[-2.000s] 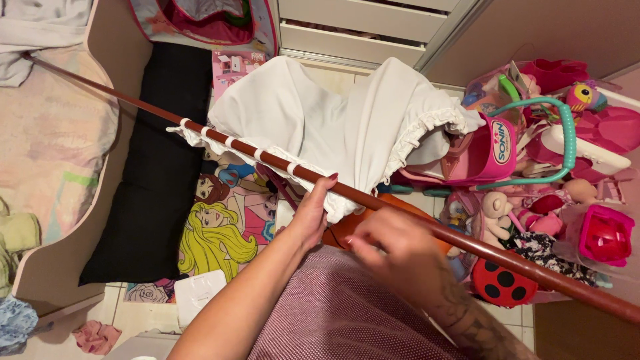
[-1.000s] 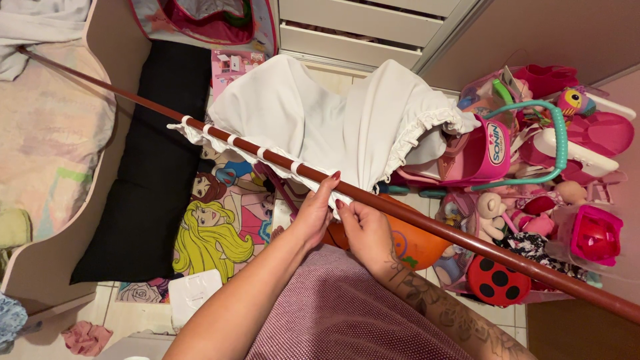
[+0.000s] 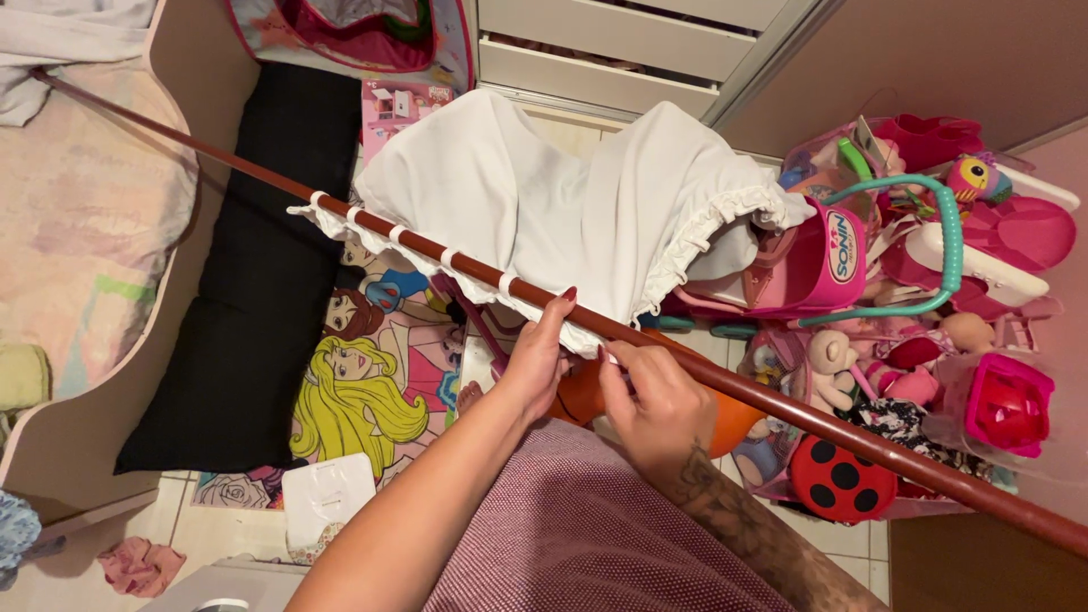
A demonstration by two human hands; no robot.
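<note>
A reddish-brown curtain rod (image 3: pixel 765 391) runs diagonally from the bed at upper left to the lower right. Several white loops along the edge of a white curtain (image 3: pixel 544 195) go around it. My left hand (image 3: pixel 540 365) grips the curtain's gathered edge beside the rod, its thumb reaching onto the rod. Just below the rod, my right hand (image 3: pixel 659 404) pinches the end of that edge between thumb and fingers. Most of the curtain lies beyond the rod, its ruffled side close to a pink toy stroller (image 3: pixel 803 272).
At left stand a child's bed (image 3: pixel 170 280) and a long black cushion (image 3: pixel 255 280). A printed play mat (image 3: pixel 365 382) covers part of the floor. Toys crowd the right side, including a ladybug-patterned round item (image 3: pixel 843 478). White drawers (image 3: pixel 595 76) stand at the top; an orange object (image 3: pixel 731 421) lies beneath the rod.
My right hand was apart from the curtain edge two seconds ago, then came to it and now pinches it. My left hand stays at the rod.
</note>
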